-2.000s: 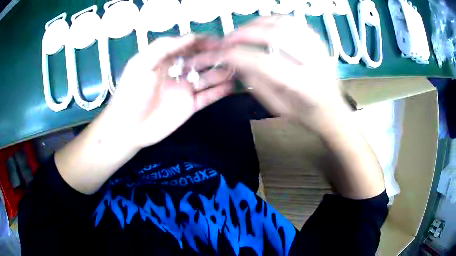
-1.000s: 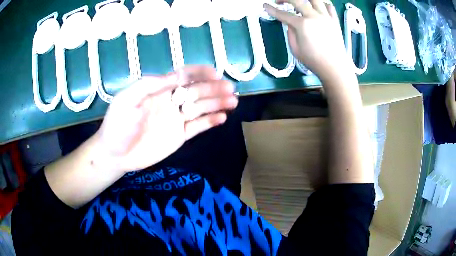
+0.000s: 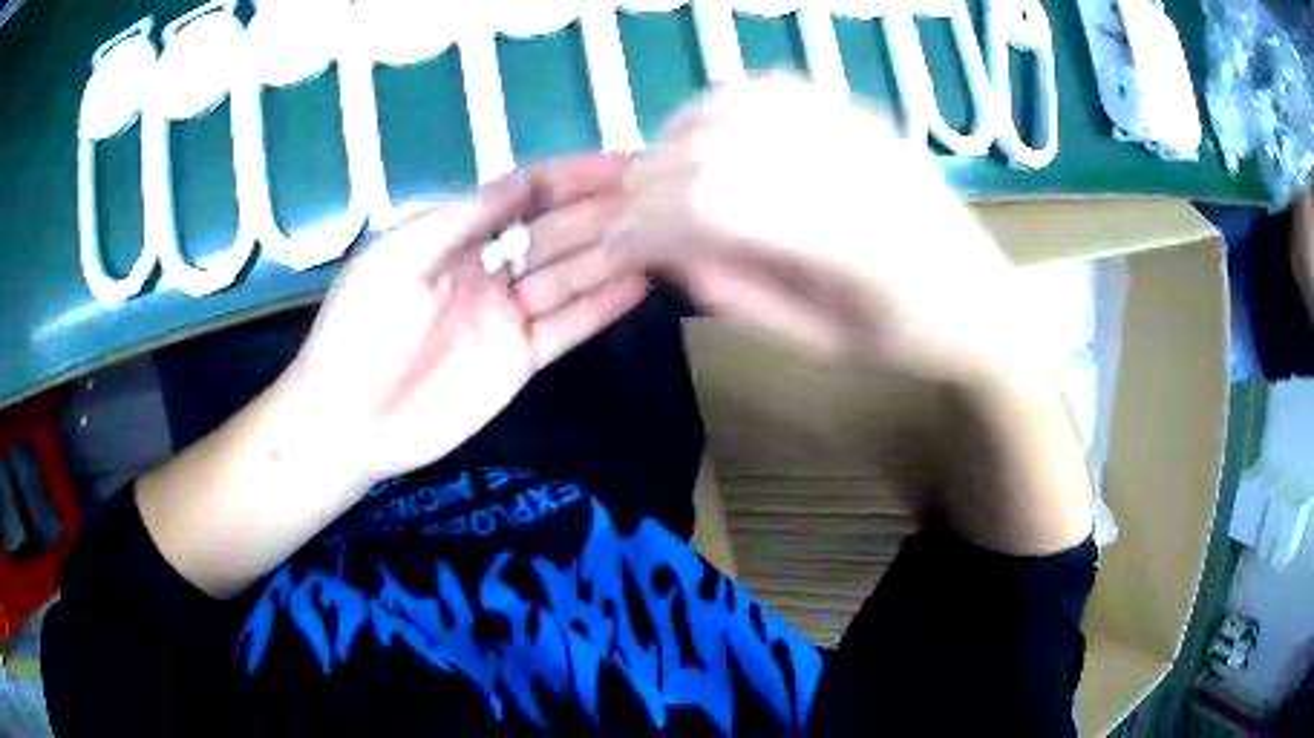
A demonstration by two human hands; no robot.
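Observation:
My left hand (image 3: 432,325) is palm up in front of my chest, fingers pointing right. Small white plastic inserts (image 3: 507,251) lie cupped at the base of its fingers. My right hand (image 3: 807,216) is blurred, with its fingertips over or at the left fingertips; whether it holds anything is hidden. White loop-shaped housings (image 3: 118,188) lie in a row along the green bench, discs away from me and open ovals towards me. My hands partly cover the middle ones.
The green bench (image 3: 43,339) curves across the top. A stack of white housings (image 3: 1146,79) and a clear plastic bag (image 3: 1261,101) lie at its right end. A large open carton (image 3: 1170,433) stands below right. Part of a person's arm (image 3: 1301,267) shows at the right edge.
My right hand reached to the housings a second ago and is now back at my left hand. My left hand still holds white inserts. The view has shifted slightly.

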